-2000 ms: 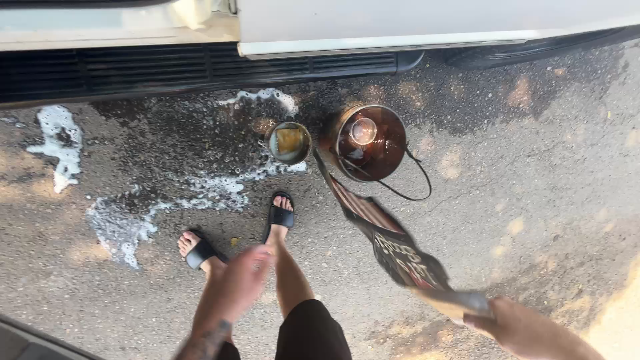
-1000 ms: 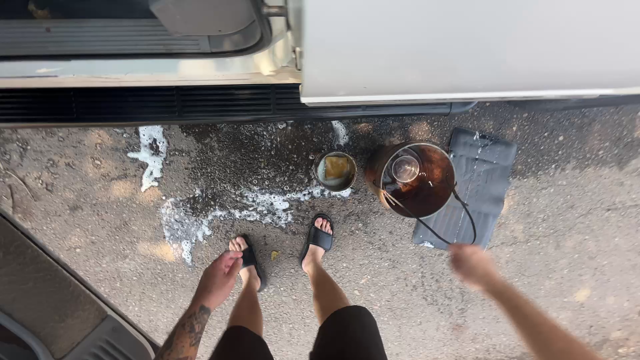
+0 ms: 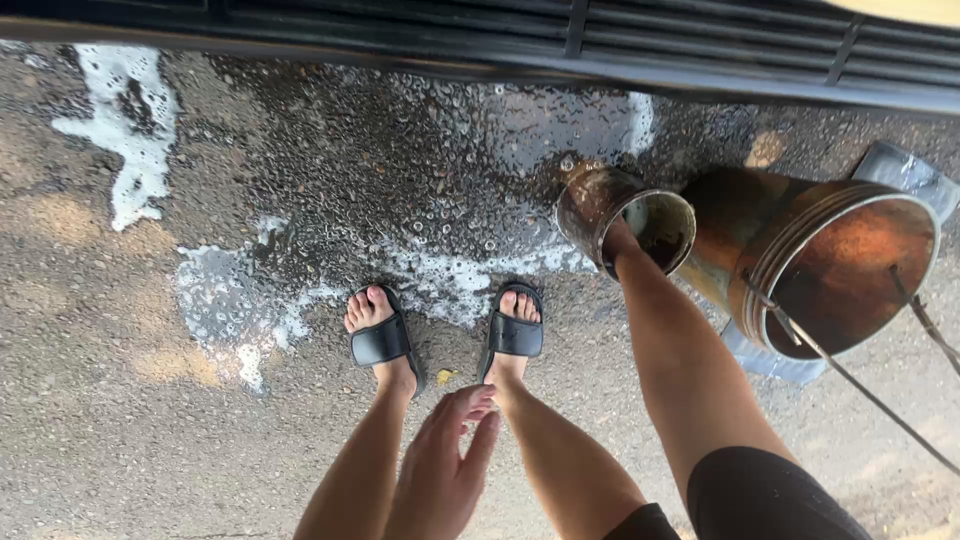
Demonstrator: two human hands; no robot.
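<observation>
My right arm reaches down into a small worn metal bucket (image 3: pixel 589 199) at right of centre. My right hand (image 3: pixel 619 240) is mostly hidden inside it, so its fingers and any hold cannot be seen. My left hand (image 3: pixel 454 450) hangs low in the middle, in front of my shins, with nothing in it and its fingers loosely apart. Close to the right of the small bucket stands a larger rusty metal bucket (image 3: pixel 750 247), with a thin wire handle (image 3: pixel 877 405) leaning out over its rim. A flat dark sheet (image 3: pixel 904 176) shows on either side of the large bucket's base.
A vehicle's black ribbed side step (image 3: pixel 480 37) crosses the top. White suds (image 3: pixel 139 127) lie on the wet asphalt (image 3: pixel 337 135) below it. My feet in black slide sandals (image 3: pixel 381 341) stand below the suds, with a small yellow leaf (image 3: pixel 445 376) between them.
Two seconds ago my right hand held the flat sheet; one second ago the sheet lay on the ground, my hand near the large bucket's handle. Now that hand is in the small bucket. The view is closer.
</observation>
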